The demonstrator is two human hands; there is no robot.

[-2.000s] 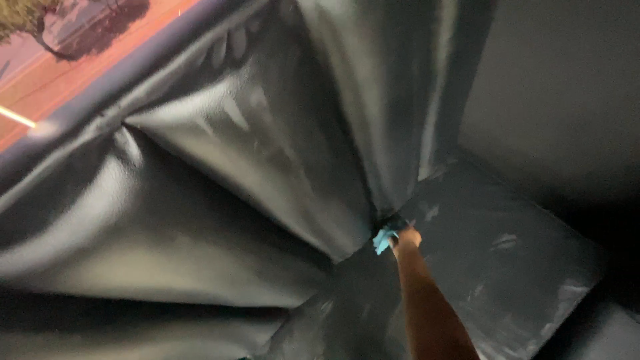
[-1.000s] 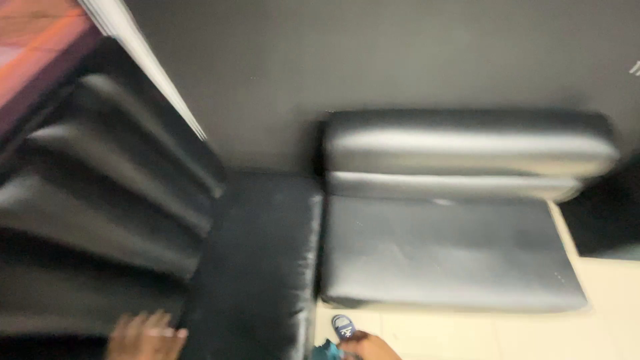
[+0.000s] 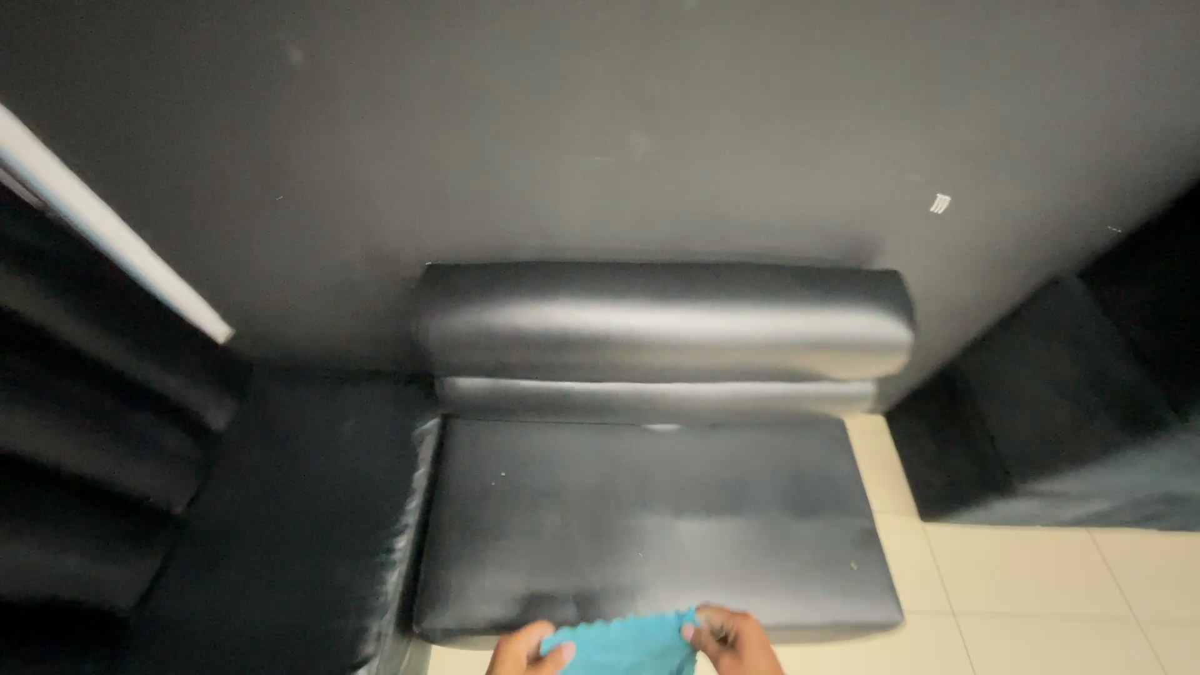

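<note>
At the bottom middle of the head view, a teal cloth (image 3: 623, 645) is stretched between both hands. My left hand (image 3: 532, 650) pinches its left corner, and my right hand (image 3: 734, 639) grips the upper right corner. Both hands are partly cut off by the lower edge of the view. Just beyond them lies the black padded seat (image 3: 647, 525) of a bench, with small light specks on it. Behind the seat runs its rounded black backrest (image 3: 666, 323).
A dark wall (image 3: 600, 141) rises behind the bench. At the left is another black seat (image 3: 281, 506) with a pleated backrest (image 3: 84, 422). More black upholstered seating (image 3: 1059, 403) stands at the right, on a floor of cream tiles (image 3: 1012, 572).
The view has swung from the pleated backrest to the bench by the wall. One hand held the cloth against the seating before; now both hands hold it spread in front of me.
</note>
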